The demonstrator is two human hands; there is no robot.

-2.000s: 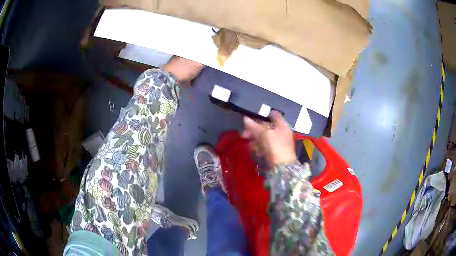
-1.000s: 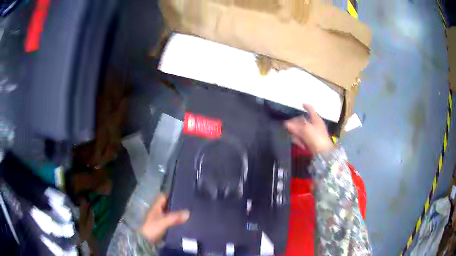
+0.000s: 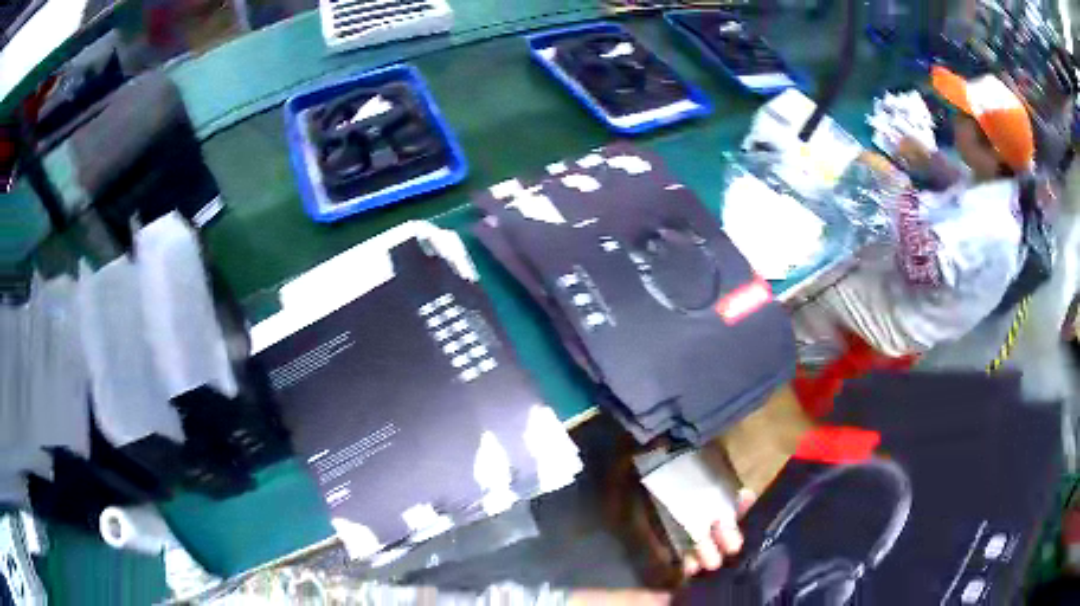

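A dark flat retail box point(image 3: 936, 474), headphone picture and red patch facing up, is at the lower right, cut off by the picture's edge. My left hand point(image 3: 715, 545) is at its left edge, fingers on the box; much of the hand is cut off or hidden. My right hand is not in view. A stack of flat retail boxes point(image 3: 663, 296) lies on the green bench, headphone picture up. Left of it, another stack of box blanks point(image 3: 379, 391) lies with small text and round icons up and white flaps showing.
Made-up boxes point(image 3: 172, 320) with pale raised flaps stand at the left, beside a label roll point(image 3: 136, 529). Blue trays point(image 3: 379, 142) holding headphones lie on the green strip behind. A person in an orange cap point(image 3: 1001, 118) sits at the right near clear plastic bags.
The view has swung up from the brown carton and red stool on the floor to the bench. The flat box is now at the lower right. My right hand has left the picture.
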